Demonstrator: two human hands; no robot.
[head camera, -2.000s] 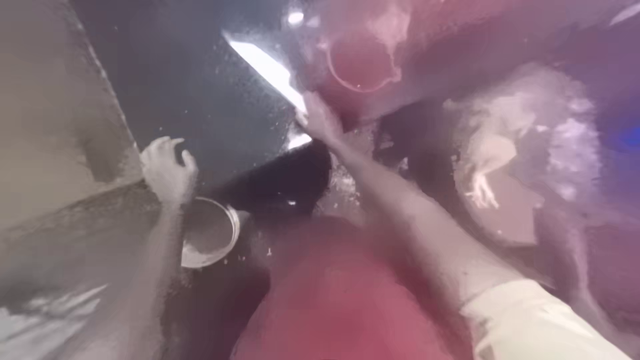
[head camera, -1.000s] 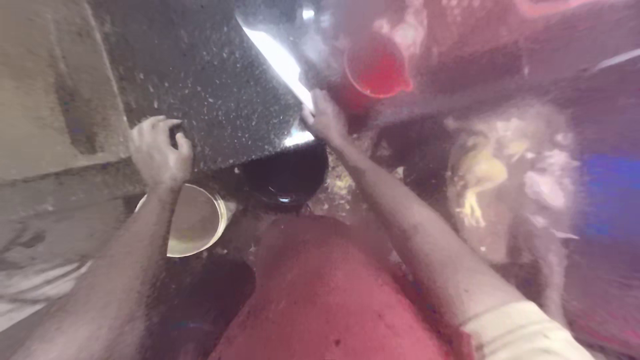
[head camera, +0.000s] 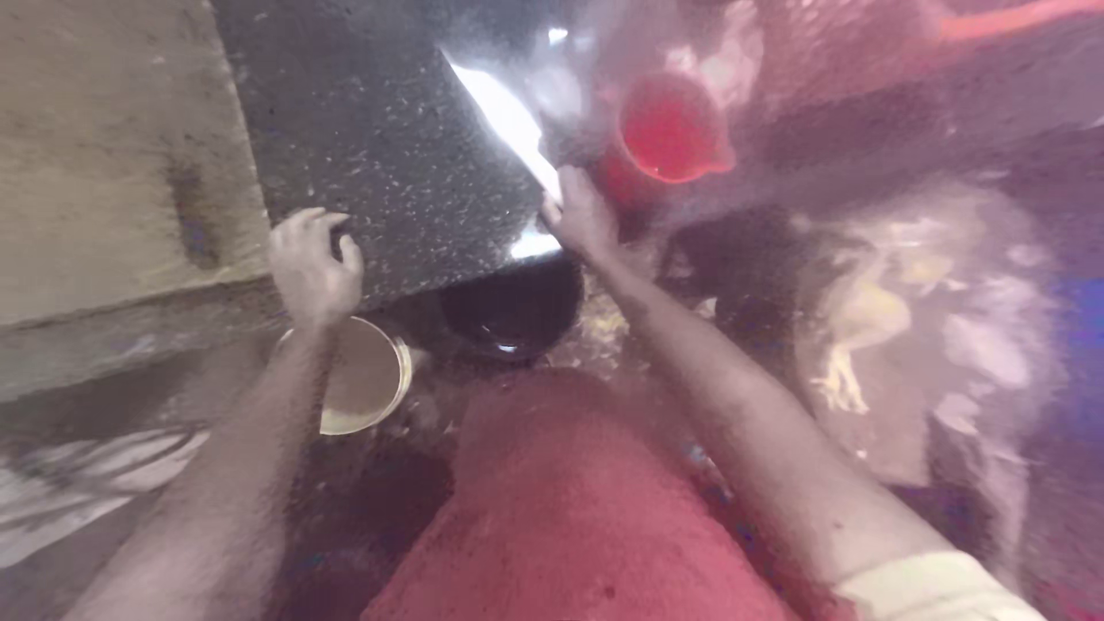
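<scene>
My right hand (head camera: 582, 211) is closed around the handle of a large bright-bladed knife (head camera: 504, 112), its tip pointing up and left over a dark speckled countertop (head camera: 371, 129). My left hand (head camera: 316, 263) rests at the counter's front edge beside a tan board or slab (head camera: 121, 147). Its fingers are curled with the thumb apart, and nothing shows in it. A red plastic jug or bowl (head camera: 674, 128) stands just right of the knife. Glare washes out the blade, and my fingers hide most of the handle.
Below the counter edge are a pale-rimmed bucket (head camera: 366, 379) under my left wrist and a dark basin (head camera: 513, 310). At the right, what looks like a plucked chicken (head camera: 871, 310) with yellow feet lies on a pale surface. Whitish sacking (head camera: 86, 492) is at the lower left.
</scene>
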